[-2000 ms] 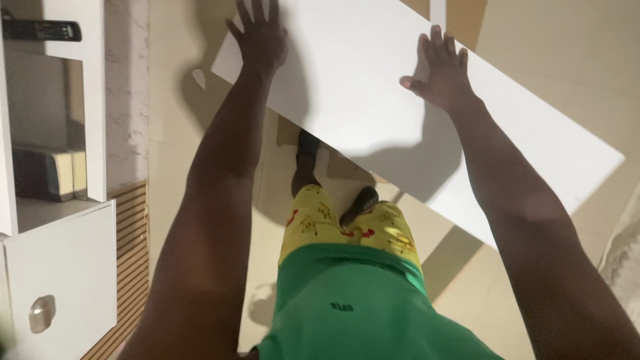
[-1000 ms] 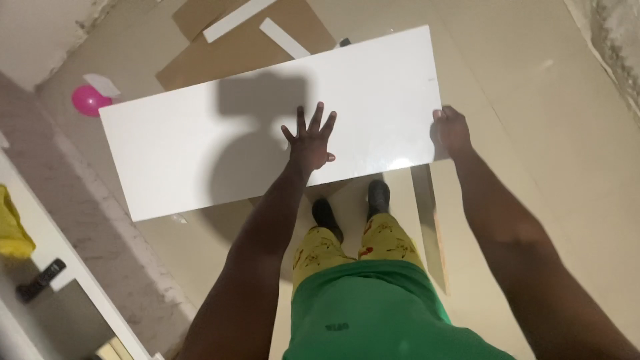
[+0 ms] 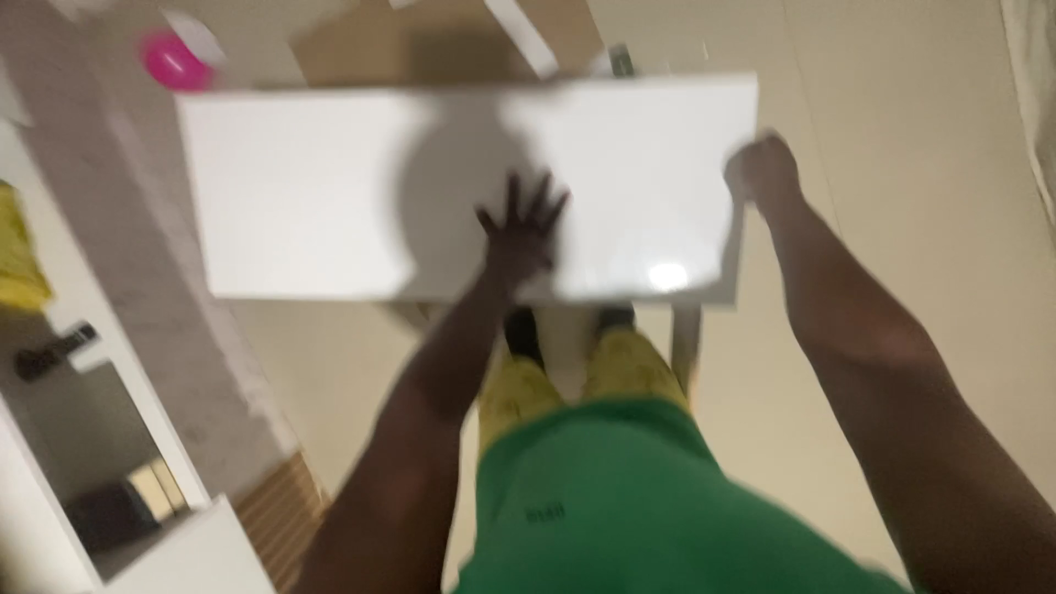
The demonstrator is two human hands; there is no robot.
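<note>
A long white rectangular board (image 3: 313,194) lies crosswise in front of my body, with the shadow of my head and arm on it. My left hand (image 3: 525,227) rests on its face near the middle, palm down and fingers spread. At the board's right end, my right hand (image 3: 766,172) is closed around the short edge, its fingertips hidden or blurred. What supports the board from below is mostly hidden; a dark narrow leg or strip (image 3: 685,338) shows under its near edge.
Brown cardboard (image 3: 363,45) with a white strip (image 3: 521,35) lies beyond the board. A pink balloon (image 3: 175,62) is at the far left. A white shelf unit (image 3: 148,404) holding a dark handset (image 3: 56,351) stands at left. My feet are just below the board's near edge.
Two seconds ago both hands lay spread on the board; my right hand has since moved to its right end and closed there. The board's slant has changed in view, which has also turned.
</note>
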